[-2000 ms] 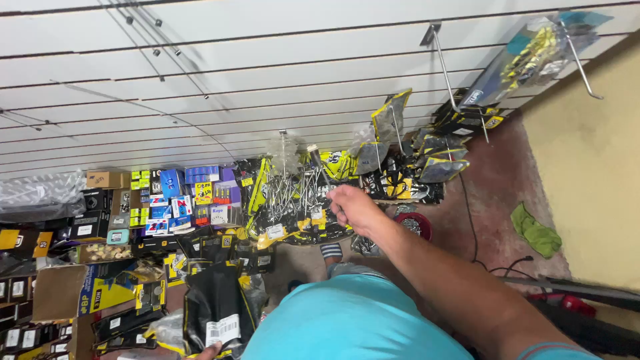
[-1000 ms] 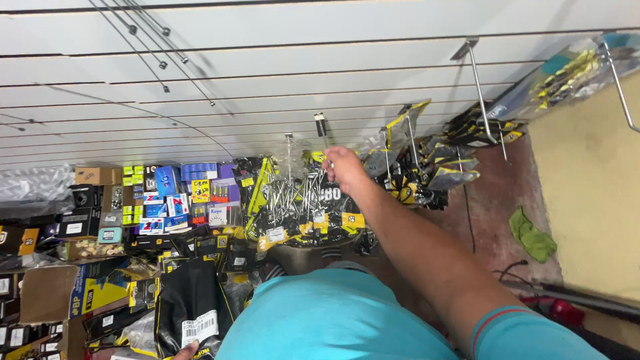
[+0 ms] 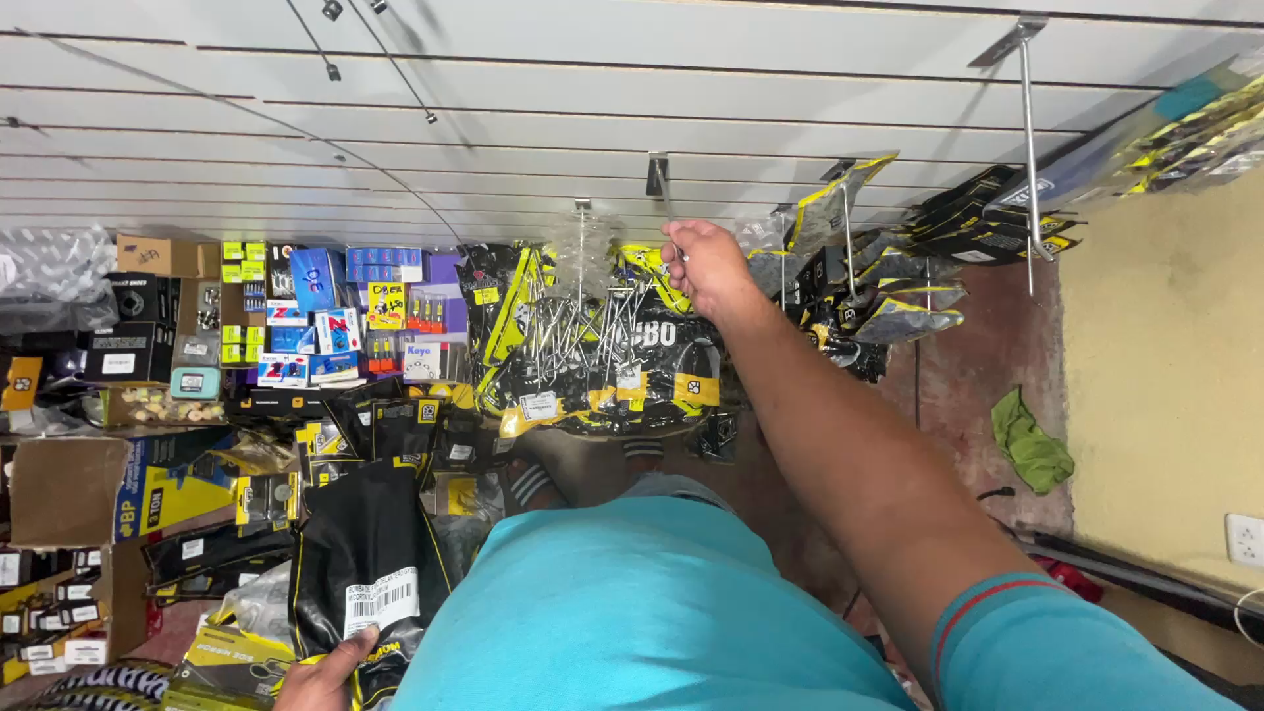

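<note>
My right hand (image 3: 703, 265) is closed around the outer end of a metal display hook (image 3: 666, 194) whose bracket sits in a groove of the white slatwall panel (image 3: 553, 109). At the lower left, my left hand (image 3: 331, 676) holds a black plastic package (image 3: 365, 543) with a yellow edge and a white barcode label, its thumb over the front near the label. Below my right hand lies a heap of loose metal hooks (image 3: 583, 341) on black and yellow packages (image 3: 657, 380). Just left of the gripped hook, another hook carries clear plastic packaging (image 3: 581, 252).
Blue and white small boxes (image 3: 316, 331) and an open cardboard box (image 3: 69, 494) stand at the left. At the right, a long hook (image 3: 1032, 148) juts out and packages (image 3: 908, 306) hang from the panel. A green cloth (image 3: 1030, 441) lies on the floor.
A hook bracket shows on the panel above my right hand, where a dark fitting was seen one second ago. My left hand still holds the black package. The view has moved nearer the panel.
</note>
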